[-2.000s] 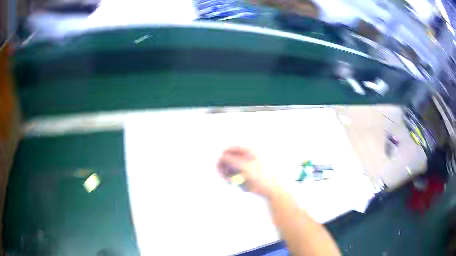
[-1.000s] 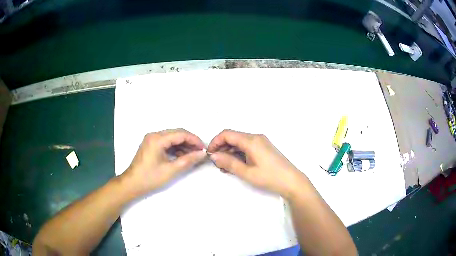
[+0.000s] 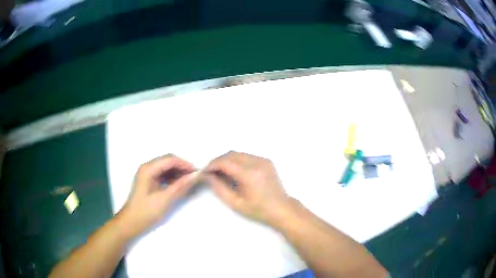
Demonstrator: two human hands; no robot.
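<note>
My left hand [image 3: 155, 187] and my right hand [image 3: 247, 184] meet at their fingertips over the white work sheet [image 3: 245, 119]. Both pinch something small between the fingertips; it is blurred and too small to name. Dark patches show inside the curled fingers of both hands; I cannot tell if they are cells or shadow. On the sheet to the right lie a yellow battery cell [image 3: 351, 139], a green cell [image 3: 351, 169] touching or close to it, and grey cells [image 3: 377, 165] beside the green one.
Two white housings [image 3: 375, 31] lie on the green belt [image 3: 217, 49] at the upper right. A brown sheet [image 3: 435, 108] at the right bears a purple cell [image 3: 462, 115] and a grey one [image 3: 458, 130]. A cream scrap [image 3: 71, 202] lies on the green bench at left.
Since one second ago the view has shifted and tilted. Both hands are still joined at the fingertips. Two seconds ago only one hand showed, over the sheet; the yellow cell now lies on the sheet.
</note>
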